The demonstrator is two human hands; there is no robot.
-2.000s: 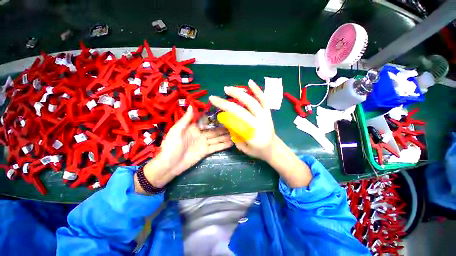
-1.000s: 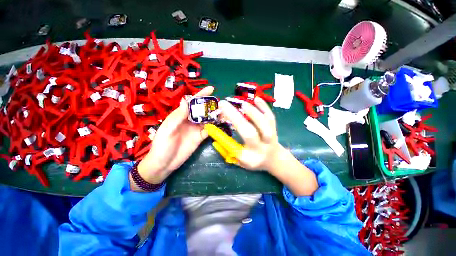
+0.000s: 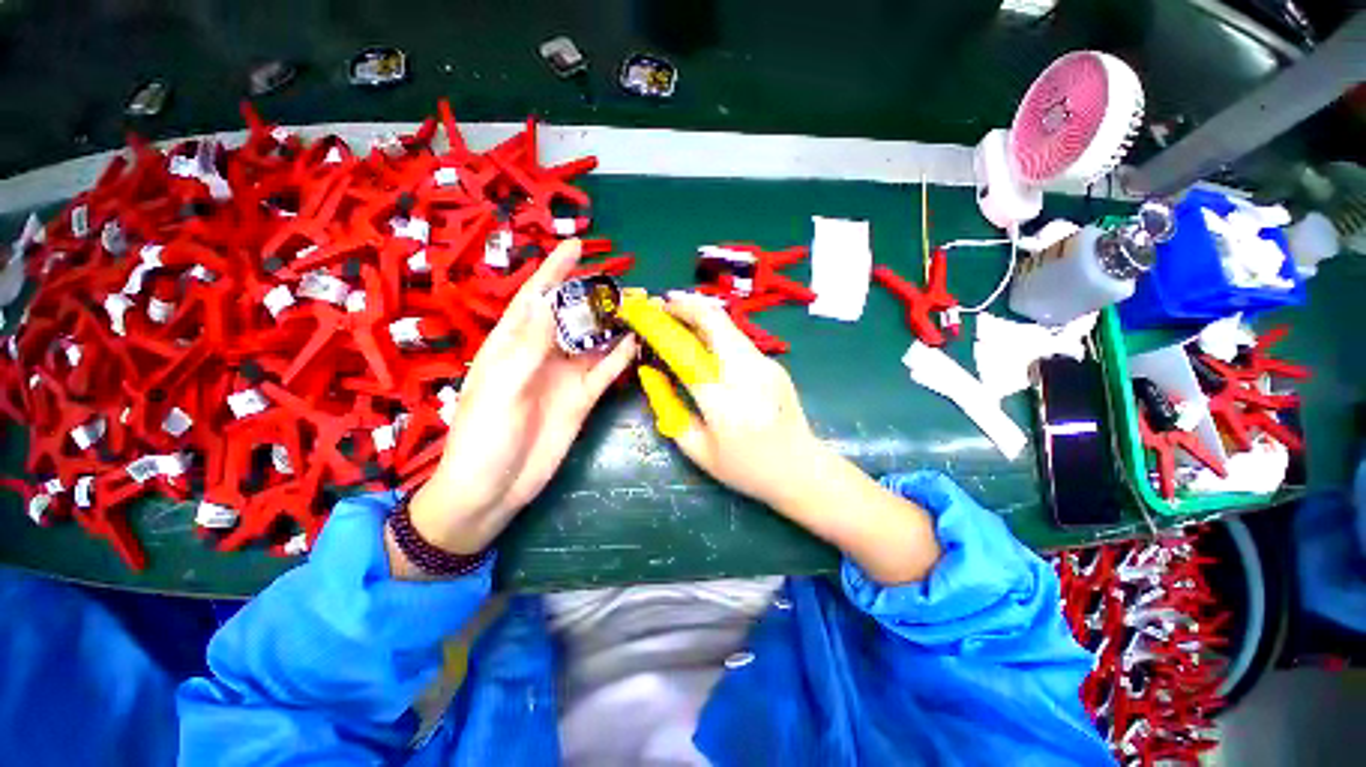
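Note:
My left hand (image 3: 517, 402) holds an open watch housing (image 3: 584, 315) between thumb and fingers, its circuitry facing up. My right hand (image 3: 734, 393) wears yellow finger cots (image 3: 673, 343); its covered fingertips touch the housing's right edge. Whether the right fingers grip any small part is hidden. A dark clamped unit (image 3: 728, 271) sits in a red clamp just beyond my right hand, with more red clamp showing below it.
A large heap of red clamps (image 3: 330, 322) fills the left. At right are a white wipe (image 3: 841, 268), pink fan (image 3: 1076, 117), solvent bottle (image 3: 1073, 274), blue container (image 3: 1210, 258), smartphone (image 3: 1076, 444) and green-rimmed tray (image 3: 1124, 427). Housings (image 3: 649, 75) lie on the conveyor.
The housing came into view in my left hand and then moved slightly left. My right hand lowered, its fingers drew together, and the yellow fingertips moved up to the housing. The clamped unit is now more exposed.

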